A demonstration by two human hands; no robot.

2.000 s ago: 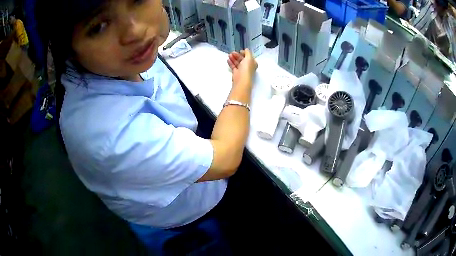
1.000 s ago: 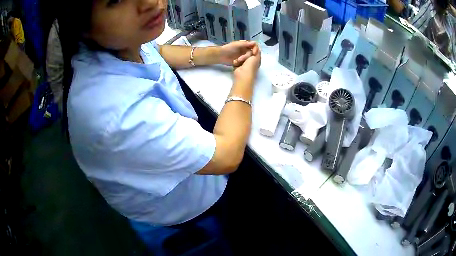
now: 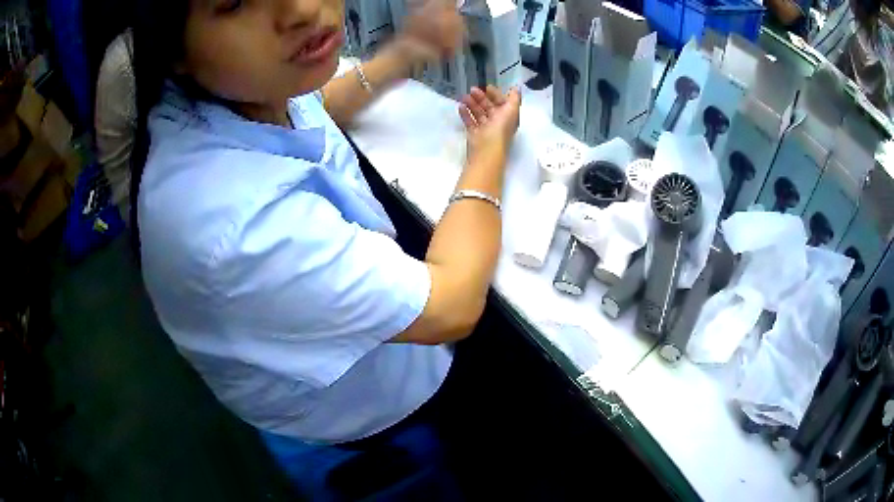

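Observation:
Neither of my hands is in the picture. Several dark grey units lie on the white table; one (image 3: 674, 201) has its spoked round head up and its handle towards the table edge. Beside it lie another grey unit (image 3: 601, 182) with a dark open head and a white unit (image 3: 562, 159) with a spoked head. Milky protective bags (image 3: 796, 333) lie crumpled to the right, partly over grey handles. More grey units (image 3: 868, 348) are piled at the far right, cut off by the picture's edge.
A person in a light blue shirt (image 3: 284, 255) sits at left on a blue stool (image 3: 392, 461), forearms over the table. Open retail boxes (image 3: 605, 78) stand in rows behind the units. A blue bin (image 3: 708, 18) is behind them. The dark green table edge (image 3: 588, 392) runs diagonally.
The neighbour's hands were together a second ago and are now apart; one is raised and blurred near the boxes. The units and bags on the table have not moved.

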